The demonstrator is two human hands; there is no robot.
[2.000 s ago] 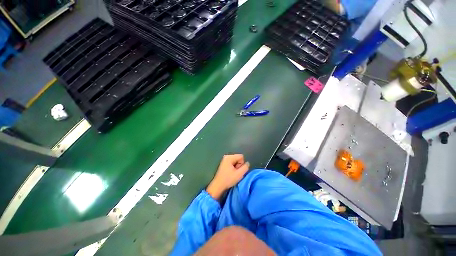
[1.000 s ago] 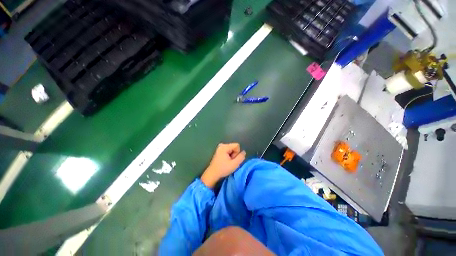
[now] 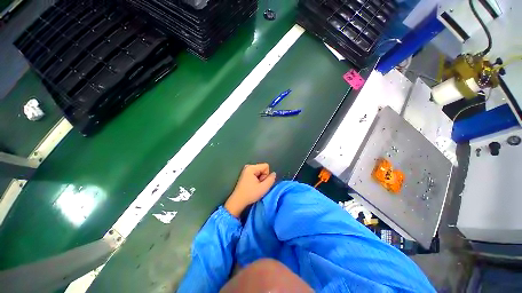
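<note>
My left hand (image 3: pixel 252 184) rests on the green bench top near the middle of the view, fingers curled in, with nothing seen in it. My right hand is not in view; blue sleeve cloth fills the lower middle and right. Blue-handled side cutters (image 3: pixel 280 106) lie open on the bench beyond my left hand, not touched. The orange fixture (image 3: pixel 388 175) sits on the grey plate (image 3: pixel 423 154) of the press at the right. Dark specks lie around it on the plate. The white and brass press head (image 3: pixel 463 86) is above and behind the plate.
Black blister trays are stacked at the far left (image 3: pixel 94 63) and far side (image 3: pixel 349 26). A pink tag (image 3: pixel 354 79) is at the machine's corner. An orange plug (image 3: pixel 324 175) and a dark keypad device (image 3: pixel 395 240) are by the near ledge. A white rail (image 3: pixel 212 129) crosses the bench.
The view has shifted slightly, so the bench things appear further left and higher than two seconds ago. My left hand stays curled on the bench.
</note>
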